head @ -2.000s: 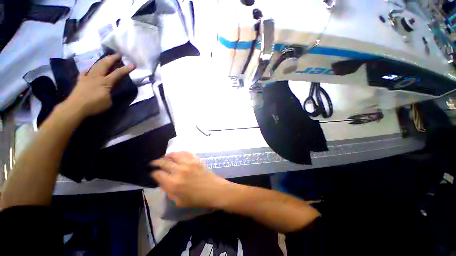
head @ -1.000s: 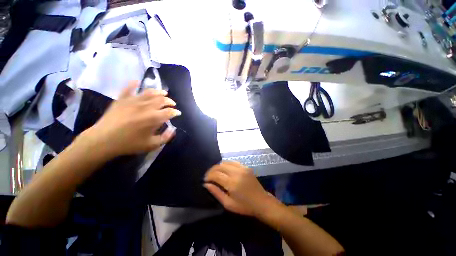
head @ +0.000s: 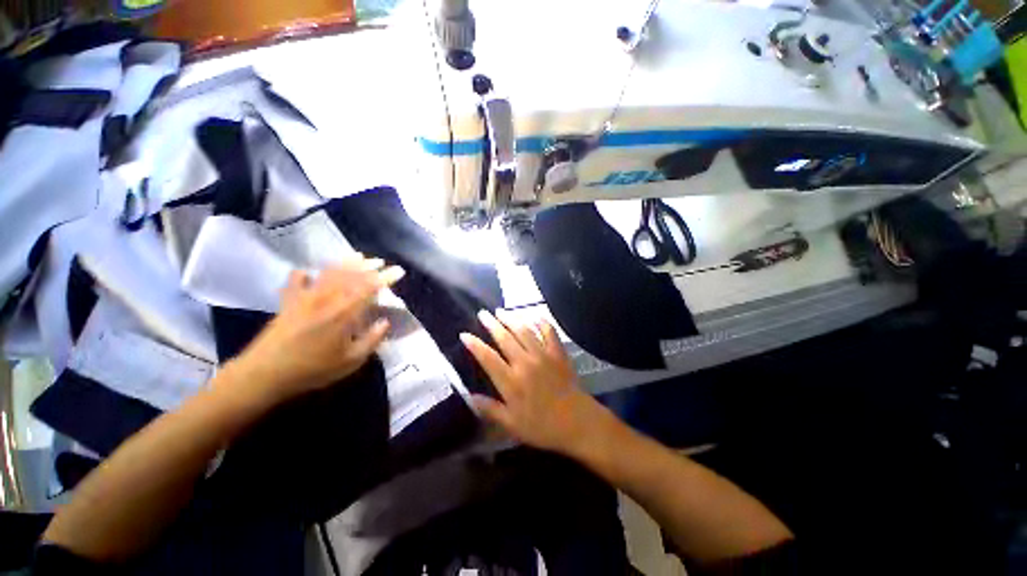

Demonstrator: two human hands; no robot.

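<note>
A black garment panel (head: 422,253) with pale facing (head: 419,377) lies in front of me, left of the needle area, and hangs over the table's front edge. My left hand (head: 327,326) rests on the pale cloth with its fingers spread. My right hand (head: 524,371) lies on the panel's right part, fingers apart and pointing away from me. Neither hand visibly pinches the cloth. The sewing machine's (head: 698,158) presser foot area (head: 518,236) stands just beyond the panel, washed out by bright light.
A jumbled black and white cut-piece pile (head: 135,248) covers the left. A curved black piece (head: 603,287) lies right of the needle. Black-handled scissors (head: 664,234) and a slim dark reddish tool (head: 771,252) lie further right. The ruled table edge (head: 788,309) runs in front. Dark cloth is at the far right.
The black panel was drawn from the left pile towards the machine and now shows pale facing on top. My right hand moved right, then up onto the panel. The view has shifted.
</note>
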